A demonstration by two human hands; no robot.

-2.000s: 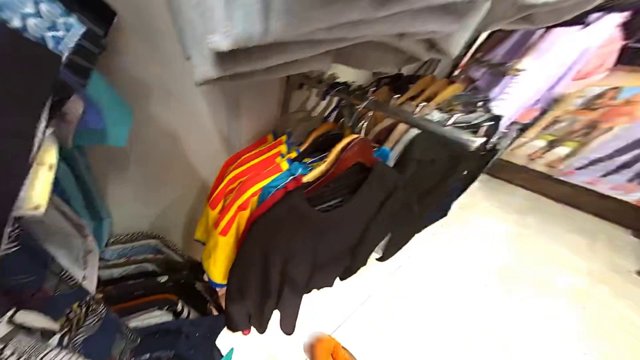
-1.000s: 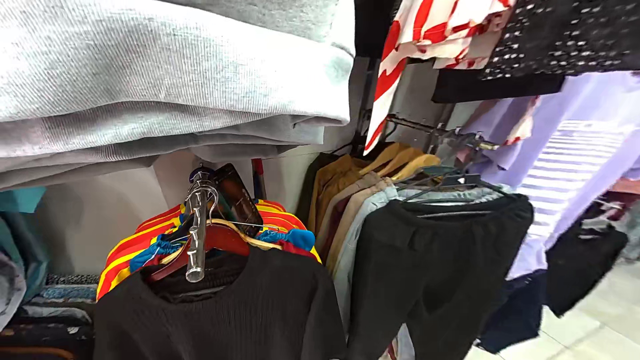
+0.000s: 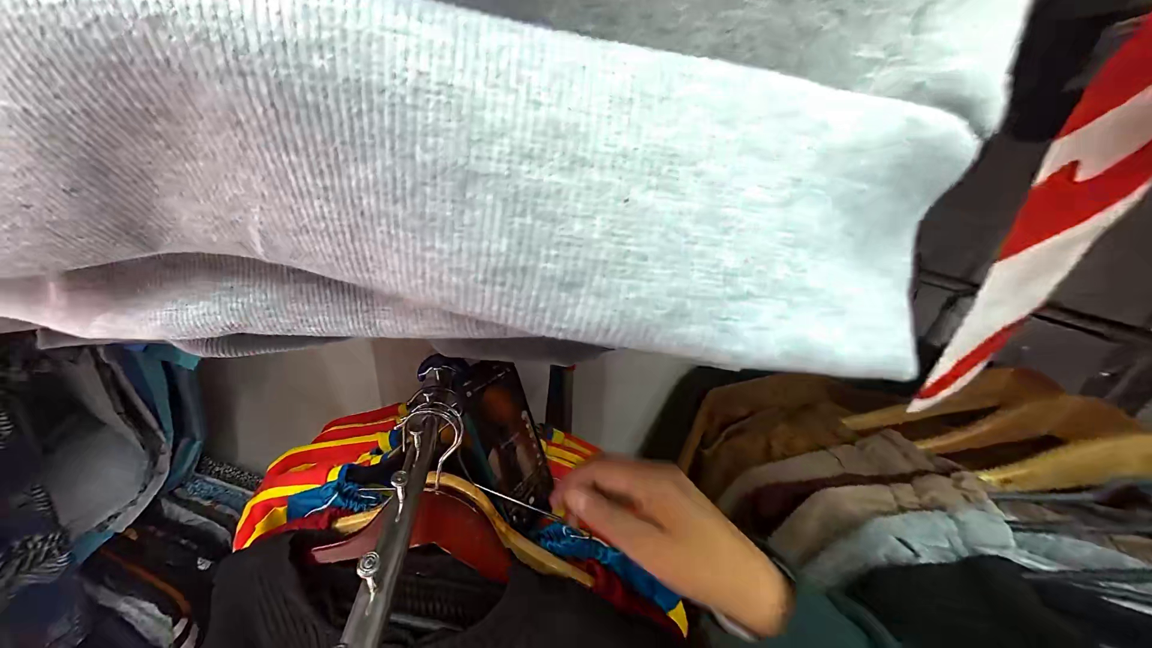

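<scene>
My right hand reaches in from the lower right, its fingers at the blue edge of a red and yellow striped garment and beside a dark printed package. Whether the fingers grip anything is unclear. Left of the hand, wooden hangers hang by metal hooks from a metal display rail. A black ribbed top hangs at the front, on the reddish-brown hanger. My left hand is out of view.
Large grey ribbed-edged garments hang low across the top. A red and white cloth dangles at right, above brown and beige clothes on hangers. Folded clothes are stacked at lower left.
My right hand has come into view beside the striped garment. The view has moved closer to the metal rail and the grey garments.
</scene>
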